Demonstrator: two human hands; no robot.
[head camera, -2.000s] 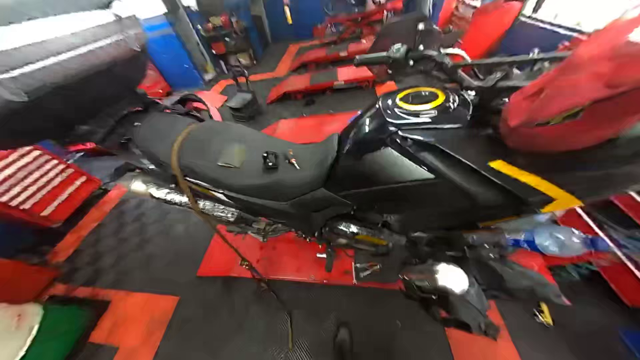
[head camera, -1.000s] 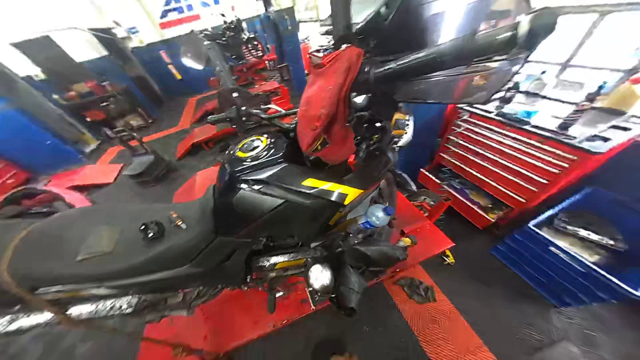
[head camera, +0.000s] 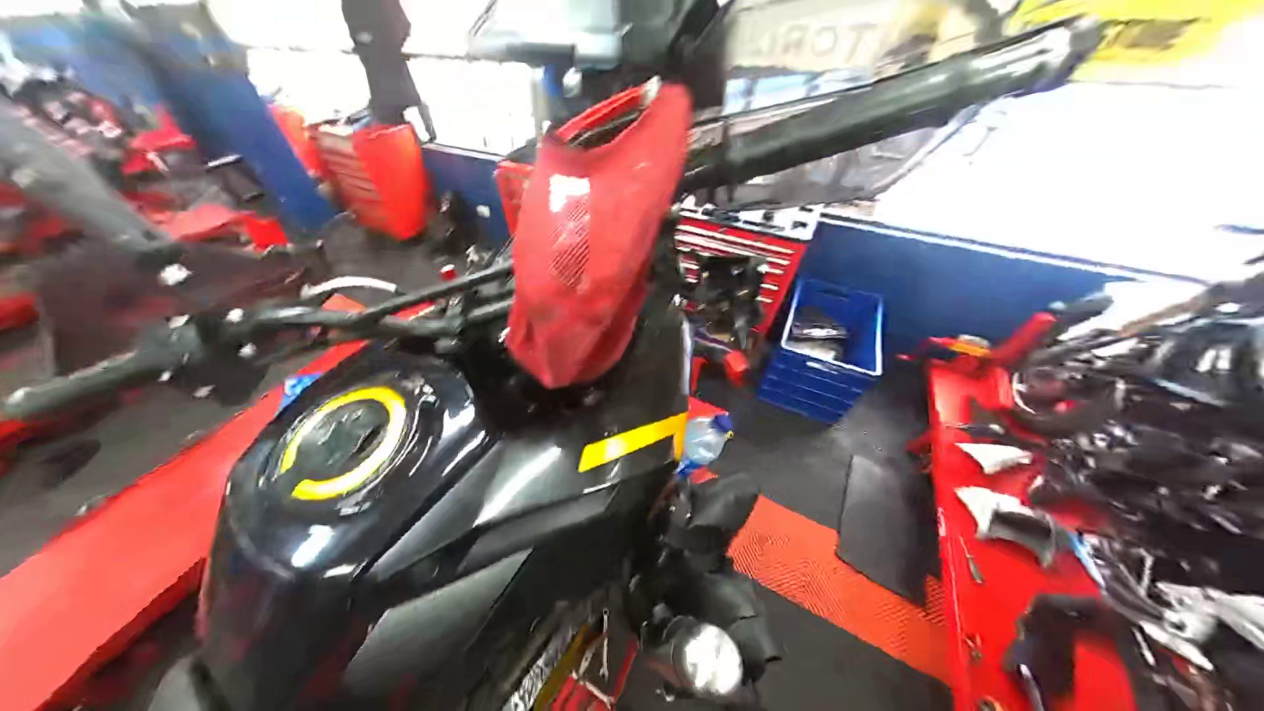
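Neither of my hands is in view. A black motorcycle fuel tank (head camera: 326, 553) with a yellow ring around its filler cap (head camera: 346, 441) fills the lower left. A red cloth (head camera: 592, 237) hangs over the right part of the handlebar, above the black side fairing (head camera: 553, 474) with its yellow stripe. The left handlebar grip (head camera: 84, 380) points out to the left. Beside the fairing there is a clear plastic bottle (head camera: 704, 439) with a blue cap. A round metal part (head camera: 708, 659) shows low at the motorcycle's side.
Blue stacked crates (head camera: 825, 346) stand by a red tool cabinet (head camera: 741, 242) and a blue wall. On the right, a red work platform (head camera: 973, 553) holds motorcycle parts. A red ramp (head camera: 128, 533) runs along the left, and a blue post (head camera: 237, 148) rises behind it.
The view has swung from the motorcycle's seat toward its tank and handlebar. The seat with the small items on it, seen earlier, is out of view now.
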